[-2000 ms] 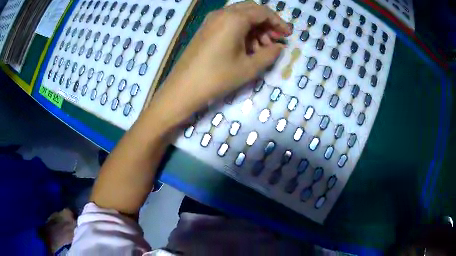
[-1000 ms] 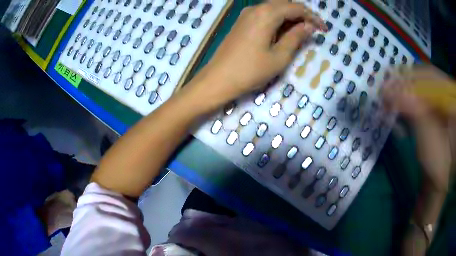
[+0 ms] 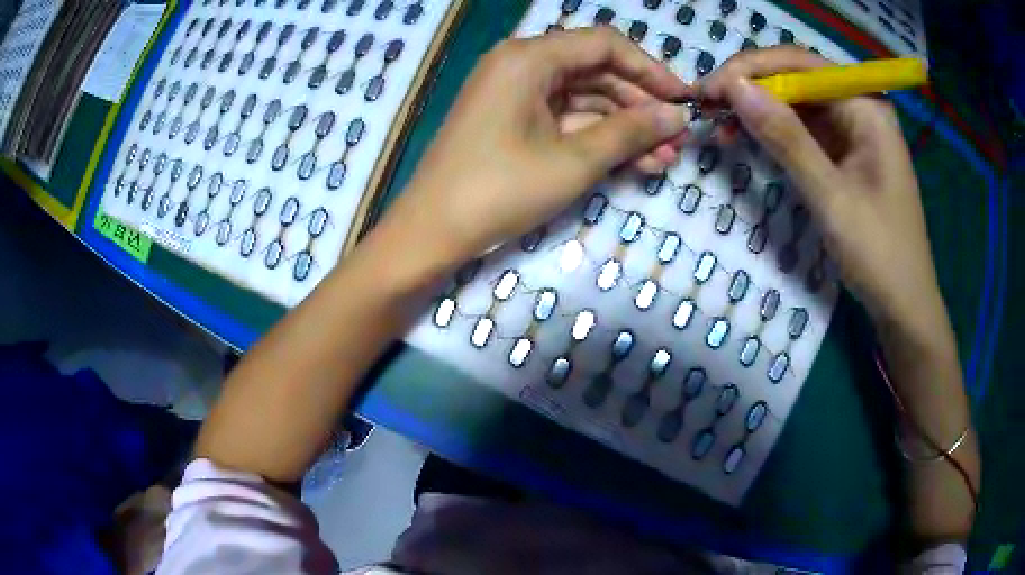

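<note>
A white board (image 3: 540, 390) with rows of small glossy octagonal pieces (image 3: 582, 325) lies in front of me. My left hand (image 3: 562, 124) is above the board's upper part, thumb and fingers pinched on a small dark piece (image 3: 694, 110). My right hand (image 3: 826, 152) holds a yellow-handled tool (image 3: 843, 81), its handle pointing right. The tool's tip is hidden at my fingers. The fingertips of both hands meet at the small piece. The board area under my hands is hidden.
A second loaded board (image 3: 270, 294) with a brown edge lies to the left, a green label (image 3: 124, 237) near its corner. Stacked boards (image 3: 51, 112) and a paper slip (image 3: 121, 51) are at the far left. Another loaded board (image 3: 888, 25) is beyond the red tape. Blue clothing shows at lower left.
My right hand has come in from the right with the yellow tool and now meets my left hand over the board. The camera view has shifted slightly.
</note>
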